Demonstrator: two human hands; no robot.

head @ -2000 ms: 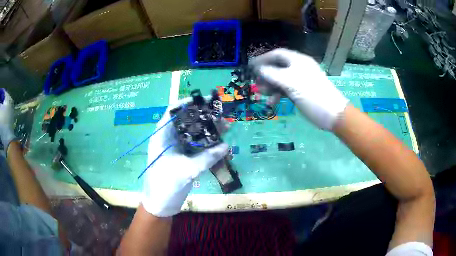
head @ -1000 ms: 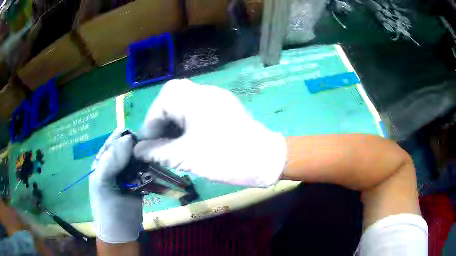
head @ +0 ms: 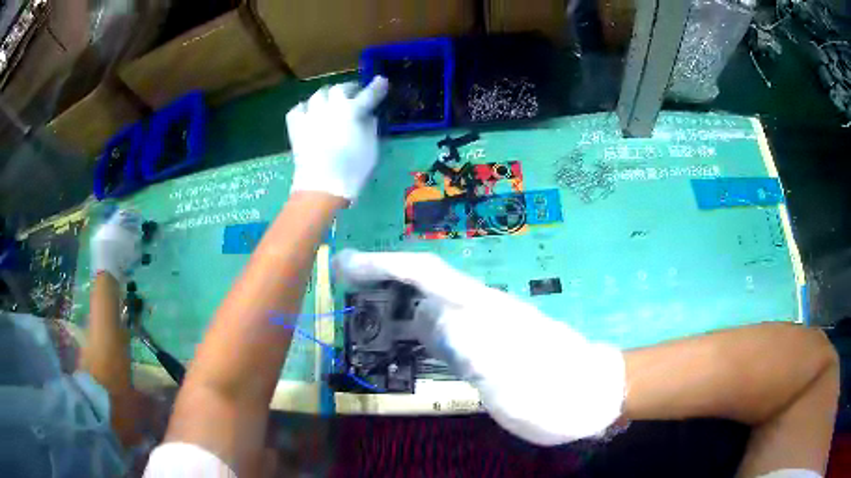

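A blocky black assembly (head: 384,334) with thin blue cords (head: 303,327) sticking out to its left lies at the mat's near edge. My right hand (head: 504,345), in a white glove, grips it from the right, with its fingers over the top. My left hand (head: 334,140), also white-gloved, is stretched forward at the left rim of a blue parts bin (head: 448,89) holding dark parts. Its fingers are slightly spread and nothing shows in it. Black fittings (head: 457,168) lie on the orange-red print.
Tiny silver fasteners (head: 504,99) lie beside the bin. A grey post (head: 653,70) stands at the back right, with a clear bag (head: 704,65) behind it. Another person's gloved hand (head: 117,245) and a dark-handled hammer (head: 160,357) are at left. Cartons (head: 373,33) line the back.
My left hand has let go of the assembly and moved forward to the bin. My right hand now grips the assembly. The view has swung back to the right; the other person's hand is over the left mat.
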